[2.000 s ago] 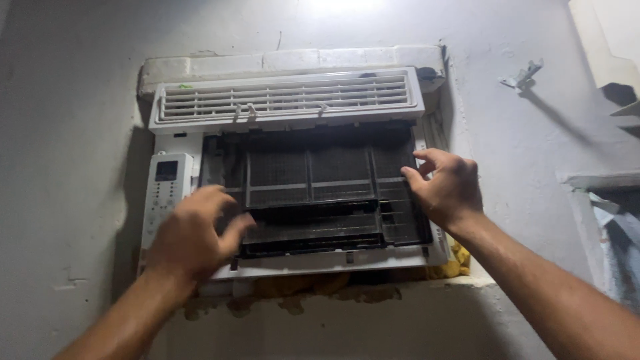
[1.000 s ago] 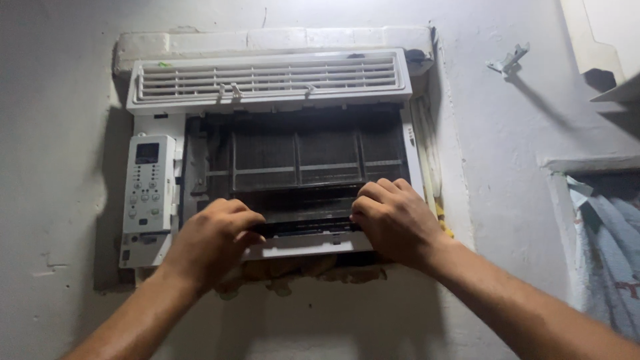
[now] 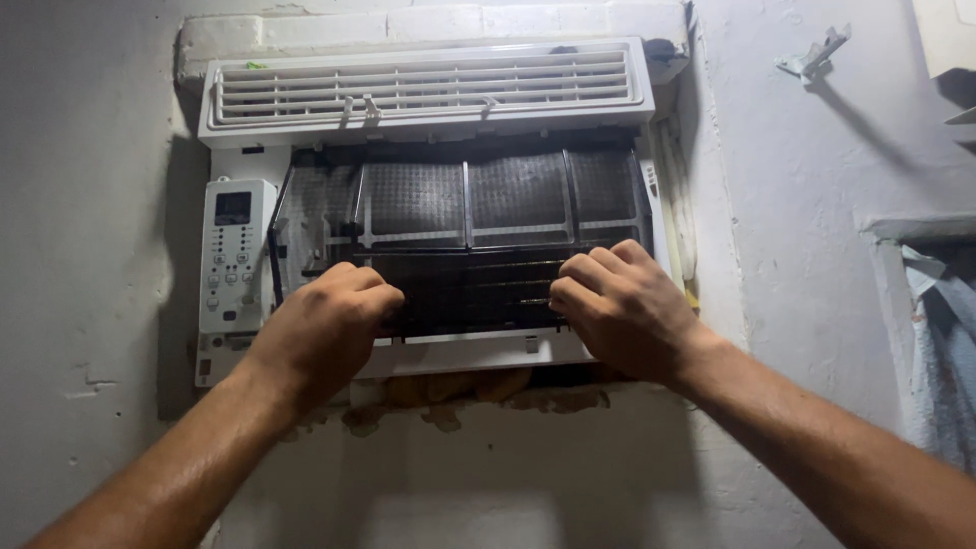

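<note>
A window air conditioner (image 3: 252, 145) without its front cover is set in the wall, its louvred vent (image 3: 427, 91) along the top and a control panel (image 3: 238, 255) at the left. A black-framed mesh air filter (image 3: 415, 194) spans the opening. My left hand (image 3: 324, 324) has its fingers curled on the filter's lower left part, and my right hand (image 3: 621, 309) grips its lower right part. The fingertips of both hands are partly hidden. Between the hands the filter's dark lower section (image 3: 473, 293) shows.
Around the unit is a painted wall (image 3: 801, 305) with a broken, chipped edge (image 3: 457, 408) beneath it. A metal bracket (image 3: 816, 57) juts out at the upper right. Blue-grey cloth (image 3: 942, 328) hangs in a recess at the right.
Two seconds ago both hands were apart with fingers spread beside the filter; now they are closed on its lower part. The filter's lower part looks raised away from the unit. The view is nearer.
</note>
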